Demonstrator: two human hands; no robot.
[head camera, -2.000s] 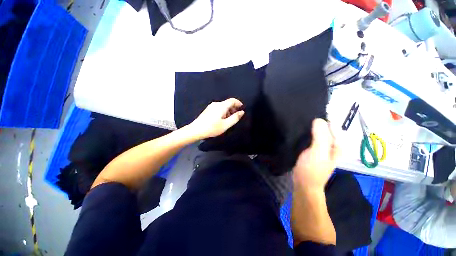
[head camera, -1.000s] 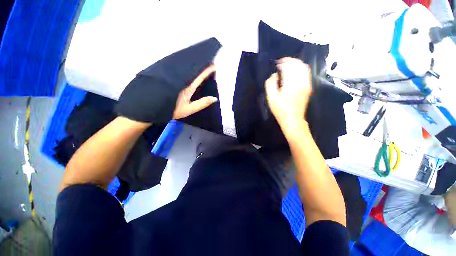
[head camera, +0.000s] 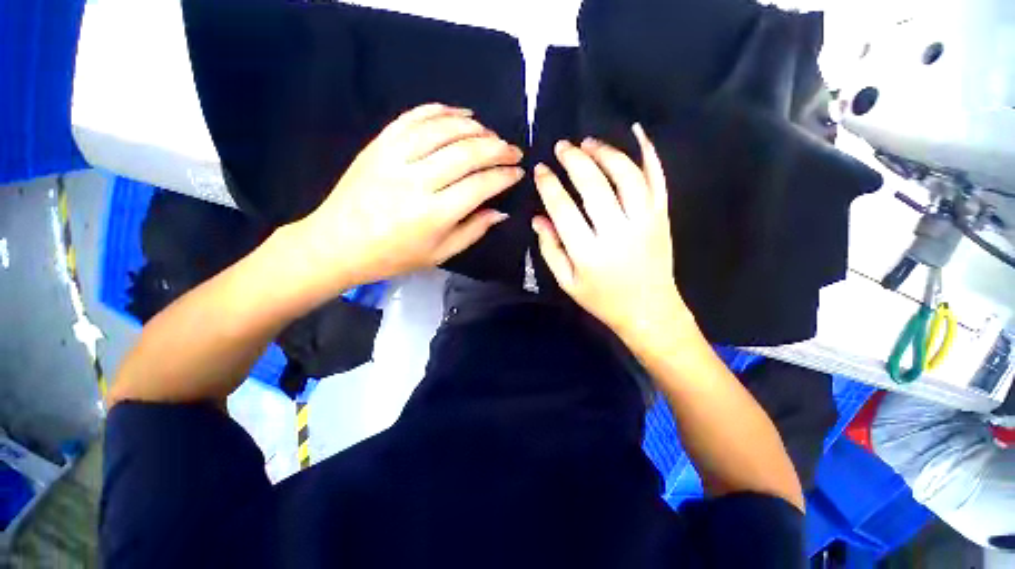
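A black fabric panel (head camera: 334, 83) lies flat on the white table at the left. Other black fabric pieces (head camera: 746, 211) lie at the right, overlapping and creased near the machine. Their edges face each other across a narrow gap where white table shows. My left hand (head camera: 417, 195) rests palm down on the left panel, fingertips at its right edge. My right hand (head camera: 607, 228) rests on the right pieces, fingers spread, fingertips at their left edge. Neither hand visibly grips the fabric. What lies under the palms is hidden.
The white sewing machine head (head camera: 946, 78) stands at the right, with its metal needle area (head camera: 946, 211) below. Green-and-yellow scissors (head camera: 915, 345) lie by the front edge. Blue crates (head camera: 120, 250) with black pieces (head camera: 195, 250) sit below the table. A grey-white bag (head camera: 946, 467) is at lower right.
The left panel has been unfolded and laid flat beside the right pieces. My left hand has moved onto its right edge, and my right hand has moved left and down. The view has shifted closer.
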